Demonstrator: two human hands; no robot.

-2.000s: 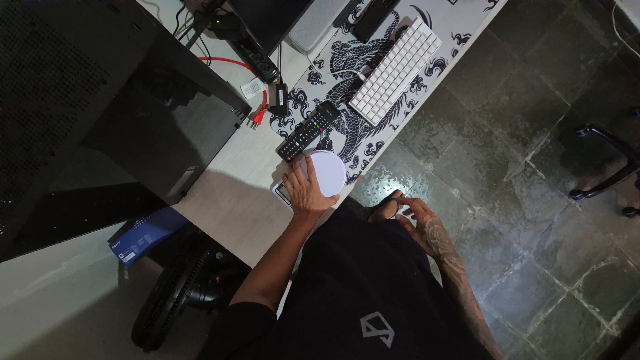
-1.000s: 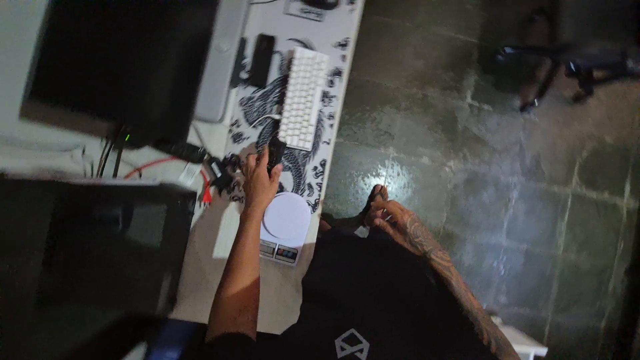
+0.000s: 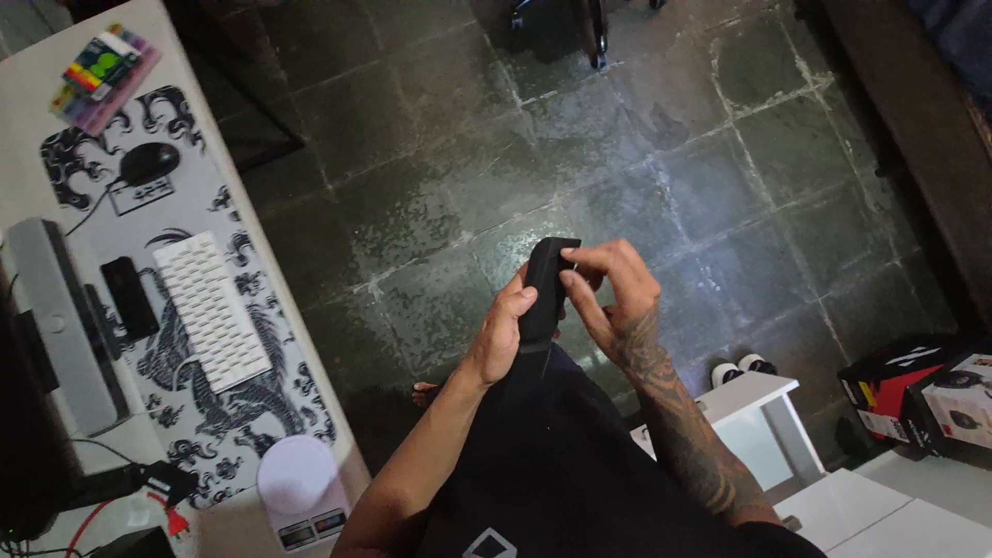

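Observation:
A black remote control [image 3: 545, 298] is held above the floor in front of my body, its button side not visible. My left hand [image 3: 502, 329] grips its left edge and lower part, thumb on top. At its upper right end, my right hand [image 3: 612, 291] has thumb and index fingertips on the edge; its other fingers are partly hidden. On the desk at lower left lies a white kitchen scale [image 3: 298, 474] with a round platform, apart from both hands.
The white desk [image 3: 256, 225] holds a white keyboard [image 3: 213, 310], a black mouse [image 3: 149, 163], a gray sound bar [image 3: 68, 325] and cables. A white furniture piece [image 3: 748, 403], shoes [image 3: 744, 368] and boxes [image 3: 891, 387] are at lower right; wheeled chair legs [image 3: 598, 35] stand at the top.
My left hand has gone from the scale to the remote control on the desk, then lifted it in front of my body. My right hand has come to it. The view has swung right.

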